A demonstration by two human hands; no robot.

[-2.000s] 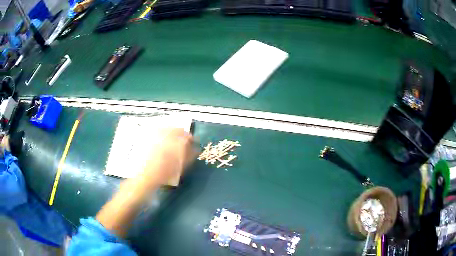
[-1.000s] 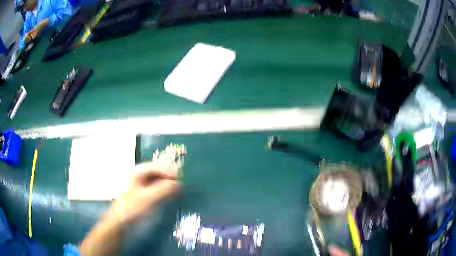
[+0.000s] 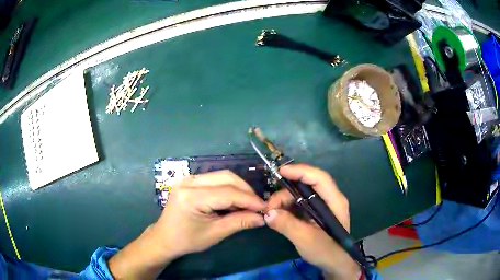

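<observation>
The phone assembly (image 3: 172,174) lies on the green mat in front of me, its blue-white board end at the left, partly under my hands. My left hand (image 3: 211,210) is bare, with thumb and forefinger pinched together over its lower edge; the tips meet my right fingertips at a tiny part too small to make out. My right hand (image 3: 307,213) holds the soldering iron (image 3: 320,213), its brass-coloured tip and bent silver tube pointing up and left above the board's right end. Its thumb and finger also touch the tiny part.
The cream sticker sheet (image 3: 60,134) and pile of beige pieces (image 3: 127,92) lie at left. A black cable bundle (image 3: 301,48) is at the back. The brown tip-cleaning pot (image 3: 340,104), yellow stick (image 3: 396,161), green-rimmed spool (image 3: 449,49) and black box (image 3: 460,147) stand at right.
The view has turned down and right. My left hand has moved from beside the beige pile to the phone assembly. My right hand is now in view with the soldering iron.
</observation>
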